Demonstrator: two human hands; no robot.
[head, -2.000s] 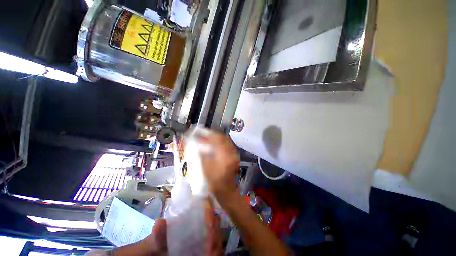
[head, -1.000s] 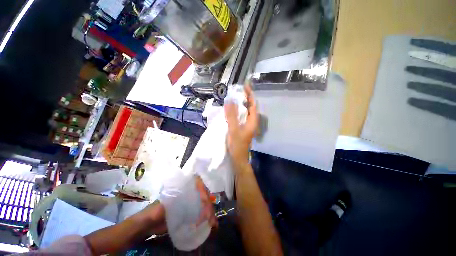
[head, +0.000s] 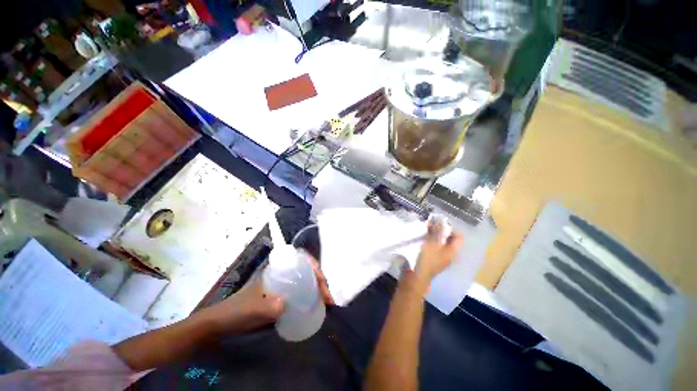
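My left hand (head: 266,302) is closed around a translucent white squeeze bottle (head: 296,294), held upright with its pointed nozzle up. My right hand (head: 437,256) grips one corner of a white cloth or tissue (head: 363,248), which spreads out towards the bottle. The cloth hangs in front of the near end of the roller machine (head: 405,195). Clear glue tanks stand on the machine; the near tank (head: 426,141) has a metal lid with black knobs and brown contents. Whether the left fingers also touch the cloth is hard to tell.
Dark grey strips (head: 604,286) lie on a paper sheet (head: 527,267) on the tan board (head: 527,164) at right. A white table (head: 229,76) holds a red-brown leather piece (head: 290,92). A stained bench (head: 191,229) and an orange crate (head: 130,145) stand at left.
The view has turned and levelled, showing more of the table and board. The cloth has opened out into a wide sheet. The bottle, tilted before, now stands upright in my left hand.
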